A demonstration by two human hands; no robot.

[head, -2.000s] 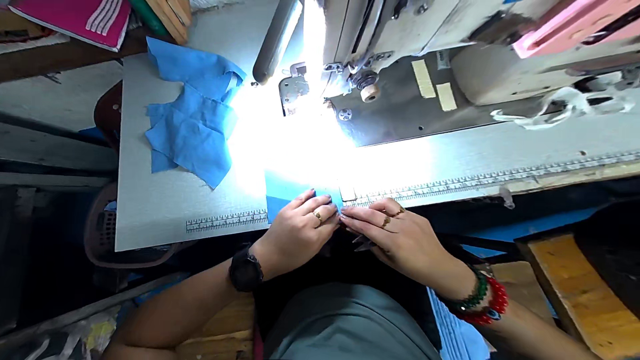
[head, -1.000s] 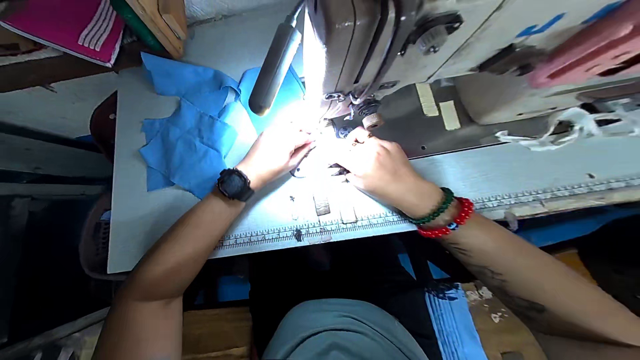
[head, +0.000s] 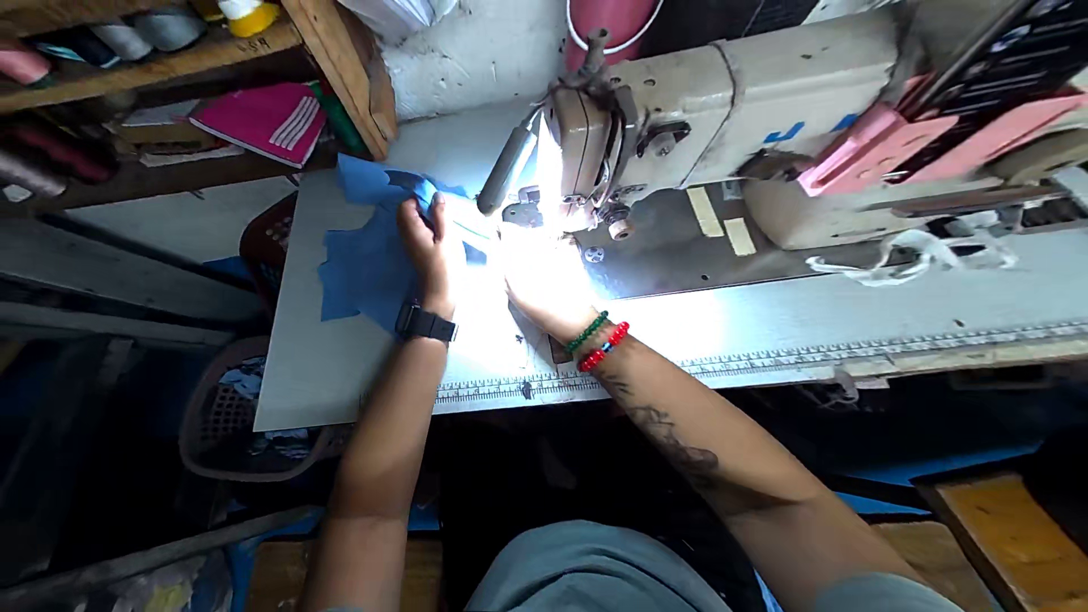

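Observation:
My left hand (head: 432, 251), with a black watch at the wrist, has blue fabric between its raised thumb and fingers, left of the sewing machine's needle area. Blue fabric pieces (head: 365, 263) lie under and beside it on the table. My right hand (head: 548, 276) lies in strong glare just below the sewing machine head (head: 586, 144); its fingers are washed out, and whether they hold anything cannot be seen. Green and red bead bracelets (head: 605, 347) circle that wrist. A grey lamp (head: 507, 168) hangs between the hands, behind them.
A measuring tape (head: 765, 354) runs along the table's front edge. White strips (head: 914, 255) and a pink holder (head: 884, 153) are at the right. A wooden shelf (head: 170, 68) with thread spools stands at the upper left; a plastic basket (head: 229, 455) sits below the table's left side.
Both hands have moved from the table's front edge up to the needle area, then my left hand to the left with blue fabric. The view now takes in more of the machine and shelf.

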